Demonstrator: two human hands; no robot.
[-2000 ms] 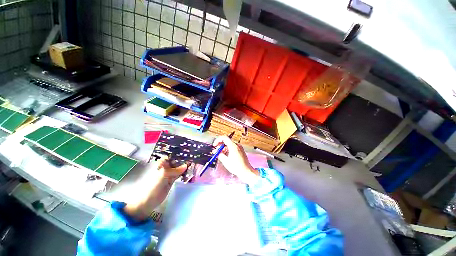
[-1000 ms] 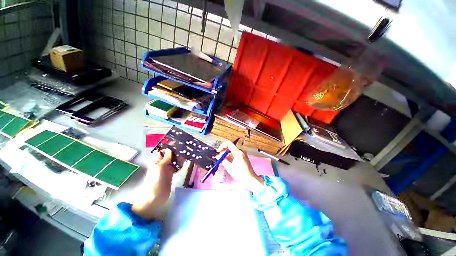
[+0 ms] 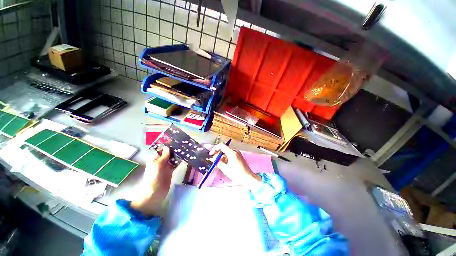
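Observation:
A black rectangular board with pale marks point(image 3: 186, 146) is tilted in front of me. My left hand point(image 3: 159, 169) grips its left end. My right hand point(image 3: 231, 162) holds a slim blue pen point(image 3: 212, 167) across the board's right end; whether its fingers also grip the board, I cannot tell. Pink sheets point(image 3: 257, 166) lie under and beside my right hand. A glaring pale blue-white sheet point(image 3: 212, 217) covers the near part of the papers.
Green panels point(image 3: 80, 154) lie at left. Blue letter trays point(image 3: 182, 80) stand behind the board. Brown envelopes point(image 3: 245, 132) lie before the red panel point(image 3: 277, 75). A dark box point(image 3: 322, 150) sits right of them. Black frames point(image 3: 92, 106) lie back left.
The board has turned so its right end points lower towards me than two seconds ago. The pen has become steeper. Both hands keep their hold.

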